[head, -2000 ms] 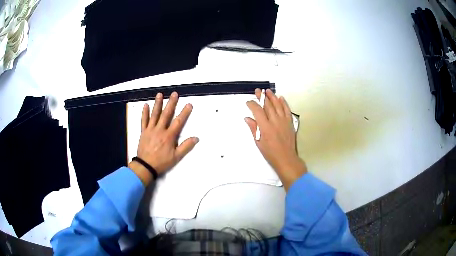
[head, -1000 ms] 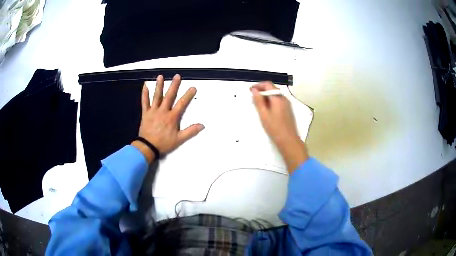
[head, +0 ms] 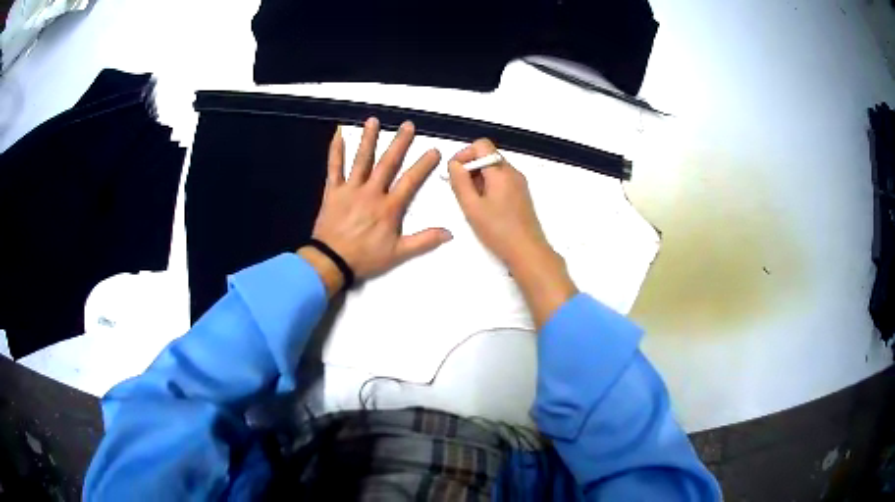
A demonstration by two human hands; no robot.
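The white marking template (head: 589, 235) lies flat over the black front panel (head: 257, 186), whose left part shows bare. The black placket strip (head: 294, 106) with pale stitch lines runs along the template's far edge, uncovered. My left hand (head: 378, 201) lies flat on the template with fingers spread, fingertips at the strip's edge. My right hand (head: 499, 201) holds a slim white marker (head: 484, 163) low over the template, just right of my left fingers. Whether its tip touches is unclear.
A pile of black panels (head: 442, 44) lies at the far side, with a thin dark strip (head: 589, 83) beside it. Fanned black pieces (head: 88, 216) lie at left. Dark bundles (head: 881, 225) are cut off at the right edge. The white table (head: 726, 363) has a yellow-brown stain.
My right hand rested flat at the template's right part, then lifted with the marker and moved left towards my left hand. The view has shifted, so the cloth appears further right and tilted.
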